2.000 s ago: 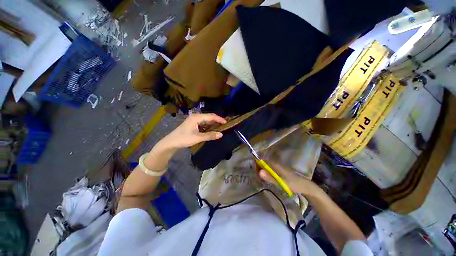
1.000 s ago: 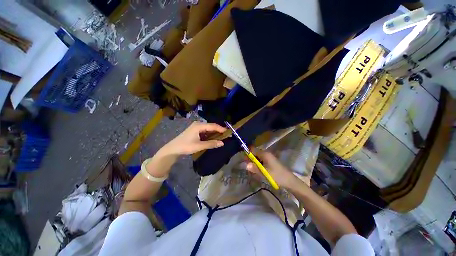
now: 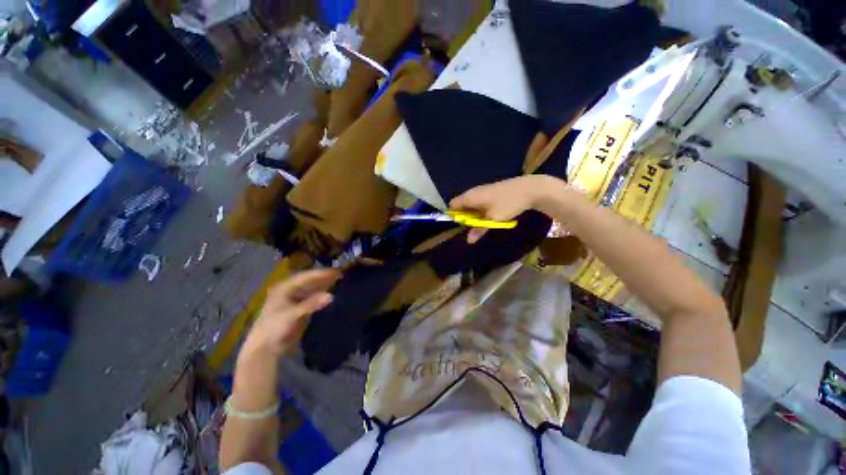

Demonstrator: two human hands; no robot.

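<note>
The yellow-handled scissors (image 3: pixel 482 221) are in my right hand (image 3: pixel 506 201), blades pointing left over the dark cut pieces (image 3: pixel 468 250) near the table's front edge. My left hand (image 3: pixel 289 311) is bent at the left end of the dark and brown cloth (image 3: pixel 357 306), its fingers blurred at the cloth's edge; whether it grips the cloth is unclear. The cloth hangs over the beige apron (image 3: pixel 464 353). A dark pointed panel (image 3: pixel 464 139) lies on the white table behind the scissors.
Brown bundles (image 3: pixel 348 181) lie beyond the table. A blue crate (image 3: pixel 116 218) stands on the scrap-littered floor at left. The white sewing machine (image 3: pixel 788 130), yellow PIT tape (image 3: pixel 603 153) and curved brown pieces (image 3: pixel 756 269) are at right.
My right hand with the scissors has moved up and forward, and the blades now point left. My left hand has moved left and down. The cloth's left end has shifted left and down.
</note>
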